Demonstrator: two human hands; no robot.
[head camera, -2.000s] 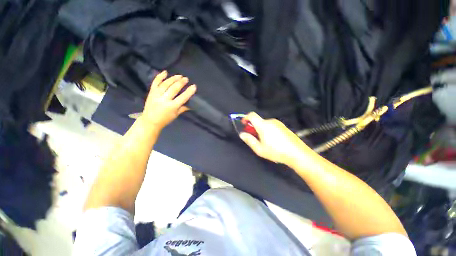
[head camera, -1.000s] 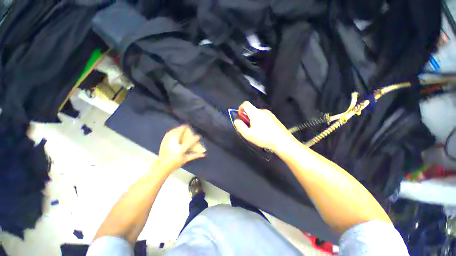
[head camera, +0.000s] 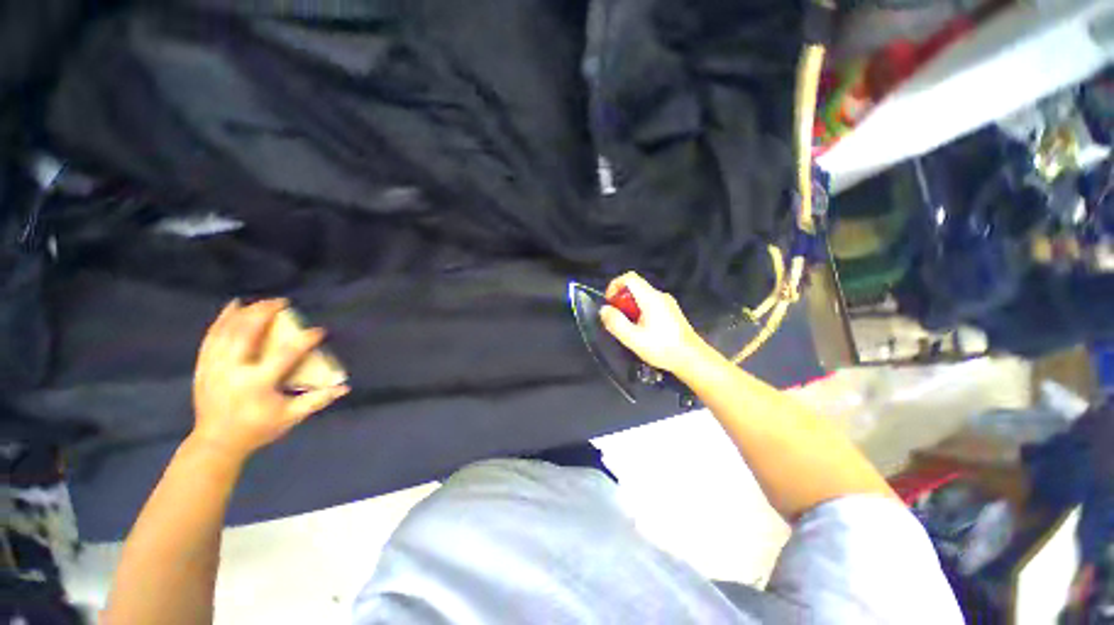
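My right hand (head camera: 654, 327) grips the steam iron (head camera: 596, 332) by its red-spotted grip. The iron's pointed metal edge faces up and left, and the iron is at the front part of the black garment (head camera: 452, 305). My left hand (head camera: 251, 379) holds a beige block (head camera: 313, 366) between fingers and thumb, over the garment near the table's front; whether it touches the cloth I cannot tell. The grey table pad (head camera: 367, 454) shows along the edge nearest my body.
A large black garment heap (head camera: 489, 122) covers the back of the table. The tan hose (head camera: 808, 134) runs up at the right. Beyond the table's right end are a white surface (head camera: 965, 92), red items and cluttered goods. Pale floor (head camera: 287, 574) shows below the table.
The view has turned towards the right table end. My left hand has left the cloth and now holds the beige block further left. The iron stays in my right hand.
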